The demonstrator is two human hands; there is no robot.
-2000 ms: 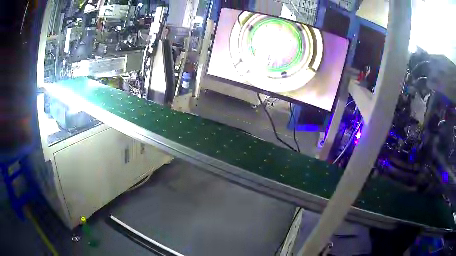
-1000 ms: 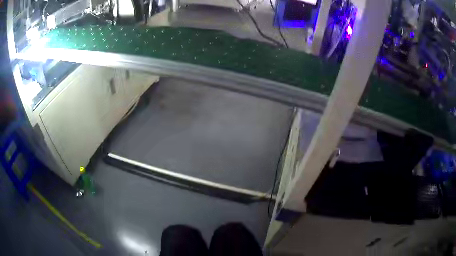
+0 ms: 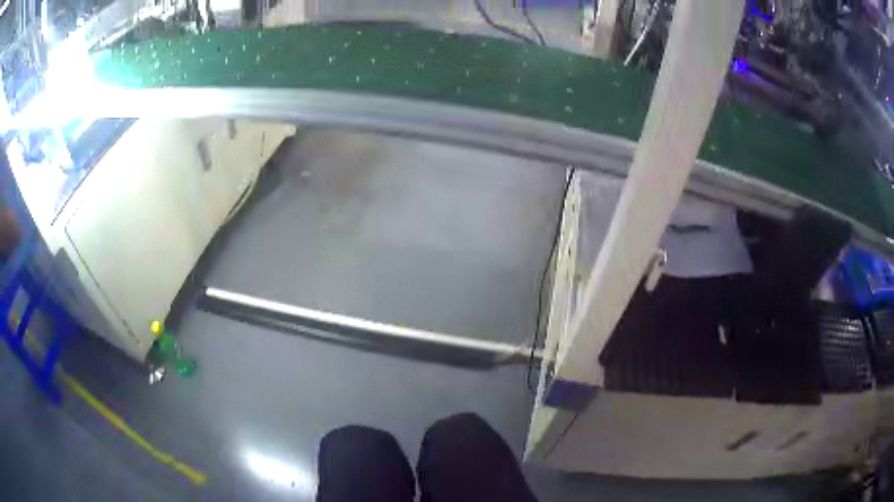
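Observation:
Neither my left hand nor my right hand is in the picture. Nearest in front of me are my two dark-clothed knees at the bottom edge. The green conveyor belt runs across the top, with tiny pale dots on it and a silver edge rail. Black gridded trays lie on the low white cabinet bench at the right. A white paper sheet with a thin dark stick on it lies behind the trays. A bright blue item shows at the right edge.
An off-white frame post slants across the belt's right part. A cream cabinet stands at left under glaring light. A green bottle with yellow cap and a long white-and-black strip are on the floor. A blue stool is far left.
The view has tipped down. The monitor has left the picture, the belt has moved up in it, and my knees and the bench with trays have come into view.

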